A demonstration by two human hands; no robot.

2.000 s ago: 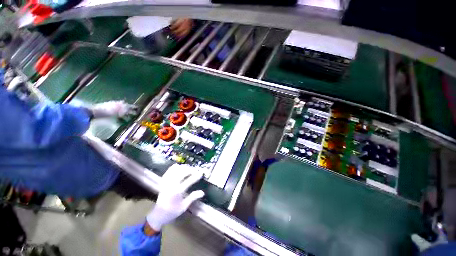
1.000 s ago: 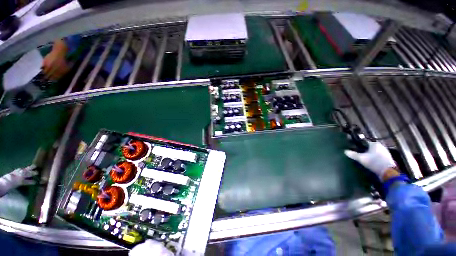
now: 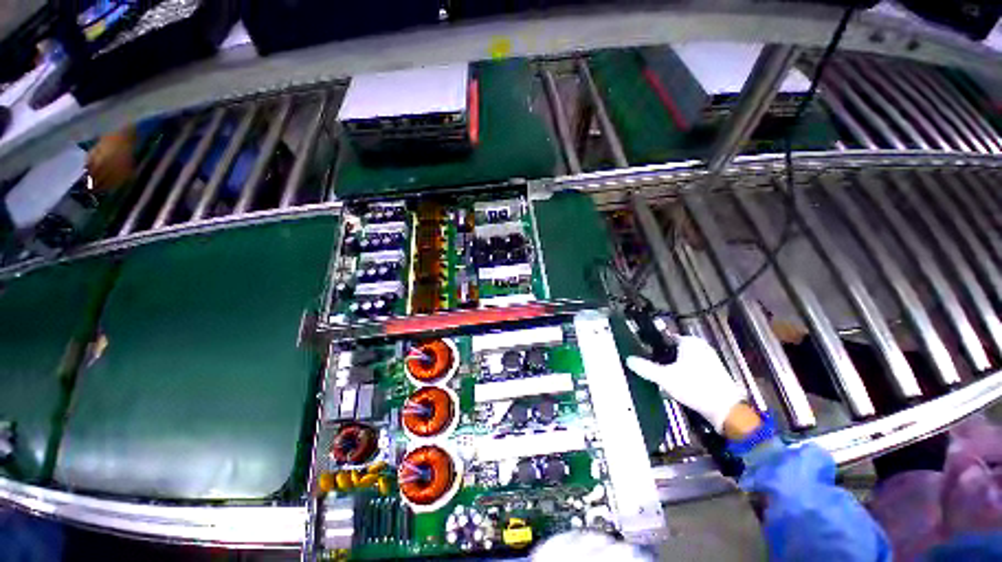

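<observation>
The power board with toroids (image 3: 511,434) lies nearest me, with three orange copper rings in a column and a wide pale flange at its right. The second power board (image 3: 434,258) lies just behind it. A red-orange strip (image 3: 478,318) shows between them. My left hand (image 3: 577,547), in a white glove, is cut off by the bottom edge at the toroid board's near side; its fingers are mostly hidden. My right hand (image 3: 698,379), gloved, is closed around the black electric screwdriver (image 3: 650,329) at the right of the boards.
A green pallet (image 3: 198,362) lies at left. Bare rollers (image 3: 813,318) run at right, with a black cable looping over them. Finished units (image 3: 407,104) stand on the far conveyor below the shelf edge (image 3: 494,49). Another person's hand (image 3: 110,159) is at far left, and a pink sleeve at lower right.
The toroid board has moved right, turned straight and now sits directly in front of the second board. The view has swung right. My right hand stays at the screwdriver.
</observation>
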